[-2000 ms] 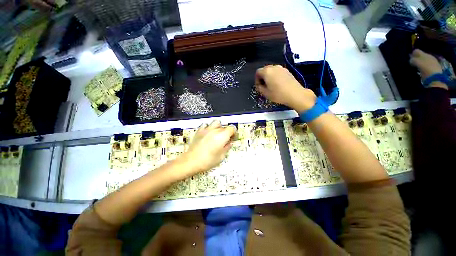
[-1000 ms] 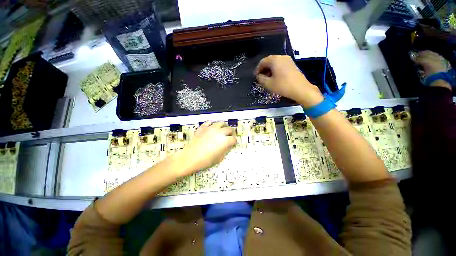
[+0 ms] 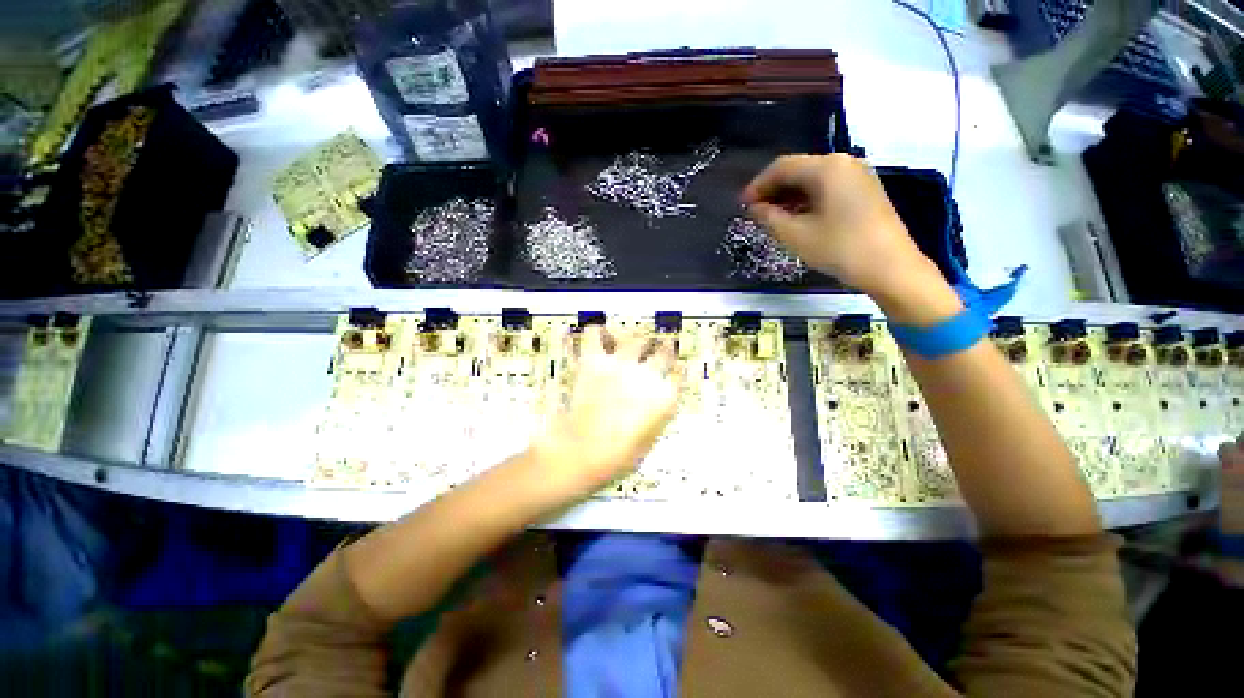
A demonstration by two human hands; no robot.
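A pale cream circuit board panel [image 3: 443,430] with black parts along its far edge lies on the rails in front of me. My left hand [image 3: 614,402] is over the middle of this panel, fingertips near the black parts; whether it holds anything is too blurred to tell. My right hand [image 3: 825,211], with a blue wrist strap [image 3: 944,331], is above the right part of the black tray [image 3: 655,252]. Its thumb and fingertips are pinched together; any small part between them is too small to make out. Silvery heaps of components [image 3: 566,248] lie in the tray.
Side bins flank the tray, the left with a greyish heap [image 3: 450,239]. Reddish-brown strips [image 3: 682,77] lie at its back. A dark bag [image 3: 434,89] and a separate board [image 3: 328,188] stand left. A second panel [image 3: 866,436] lies right. Another person's hand [image 3: 1232,477] shows at the right edge.
The view has shifted, so the trays appear further right. My left hand's fingers are more spread over the panel. My right hand remains over the tray's right side. The neighbour's hand has left the right bin.
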